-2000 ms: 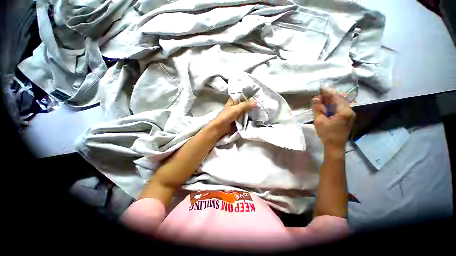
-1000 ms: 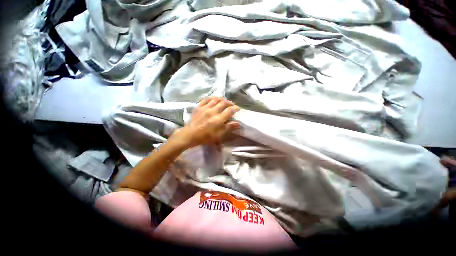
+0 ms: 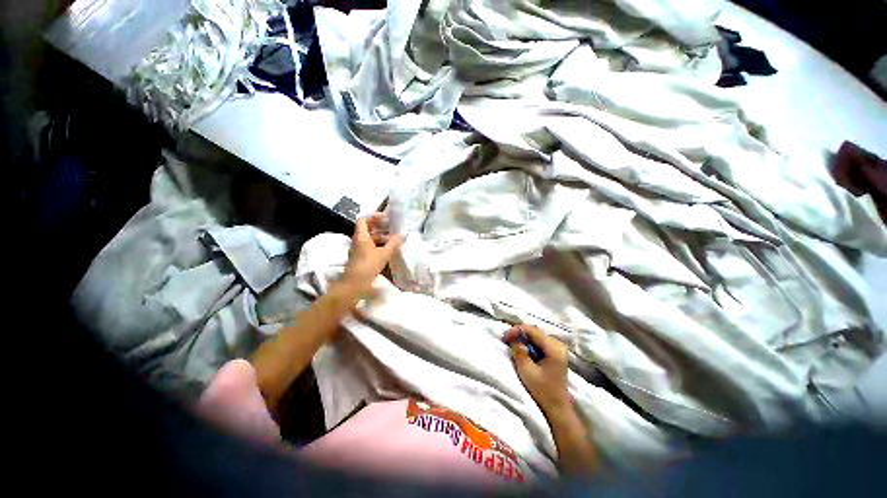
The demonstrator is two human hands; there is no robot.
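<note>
A large crumpled pale grey-white garment (image 3: 486, 219) lies over the table edge and my lap. My left hand (image 3: 372, 253) is at its left side, with thumb and fingers pinching a folded, band-like edge of the cloth. My right hand (image 3: 541, 362) is over the cloth nearer my body, closed around small dark thread snips (image 3: 531, 347). Only the dark blue grip shows clearly; the blades cannot be made out.
White tangled strips (image 3: 199, 58) lie at the far left of the white tabletop (image 3: 282, 146), beside dark navy cloth (image 3: 309, 58). More pale cloth (image 3: 180, 277) lies below table level at left. Maroon-brown cloth (image 3: 858, 170) is at the right edge. A small dark cloth (image 3: 744, 60) lies at the back.
The view has turned left. My left hand has gone from lying flat on the cloth to pinching its left edge. My right hand has come from the right rim to the middle, over the cloth.
</note>
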